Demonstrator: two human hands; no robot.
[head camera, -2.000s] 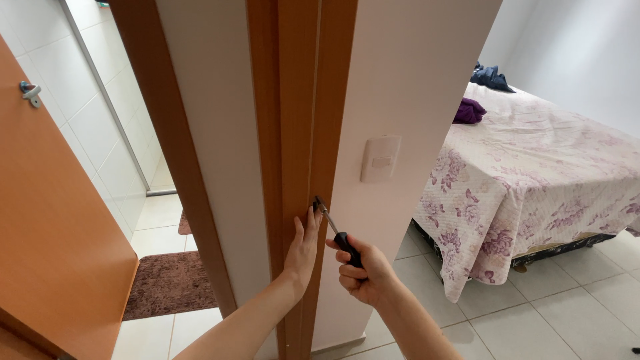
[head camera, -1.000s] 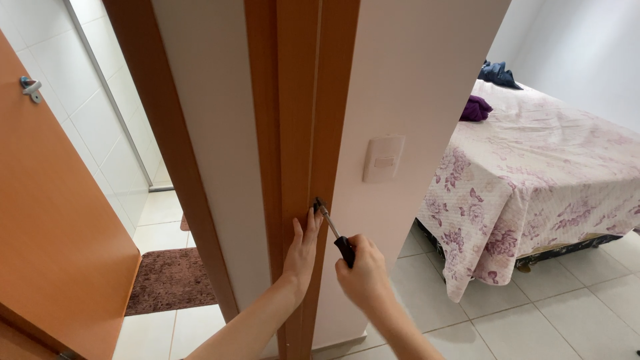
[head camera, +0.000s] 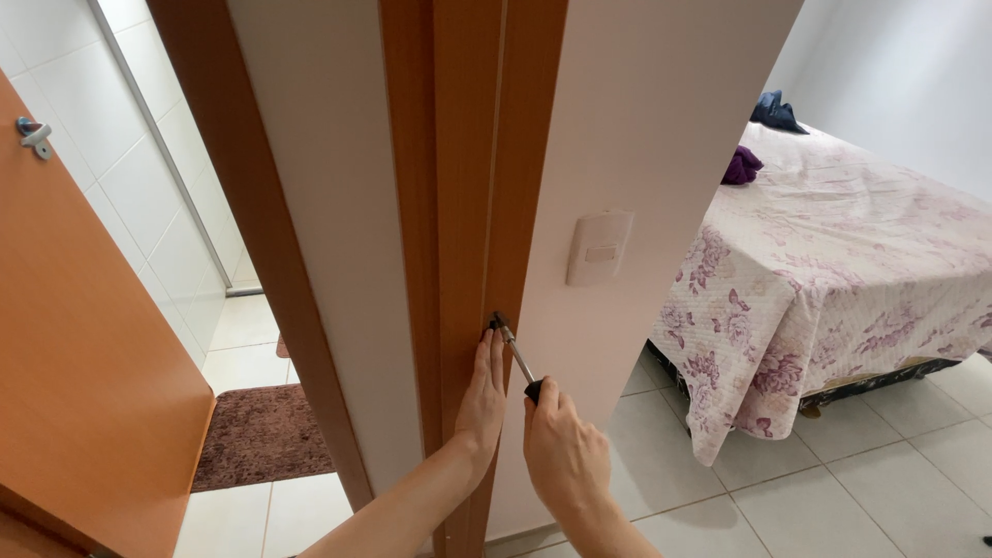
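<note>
My right hand (head camera: 570, 446) is closed around the black handle of a screwdriver (head camera: 521, 360), its metal shaft pointing up and left to a small dark metal piece, perhaps a strike plate (head camera: 497, 318), on the wooden door frame (head camera: 465, 194). Most of the handle is hidden inside the fist. My left hand (head camera: 482, 403) lies along the frame just below that piece, fingers extended upward and fingertips at its lower edge near the screwdriver's tip. Whether those fingertips pinch something small cannot be told.
A white light switch (head camera: 601, 248) is on the wall right of the frame. Beyond it stands a bed with a floral bedspread (head camera: 845, 287). At left are an orange-brown wooden door (head camera: 85, 325) with a metal handle (head camera: 35, 138) and a brown rug (head camera: 263, 438) on the tiled floor.
My right hand has turned on the screwdriver handle, so its back now shows where curled fingers showed two seconds ago. My left hand remains against the frame.
</note>
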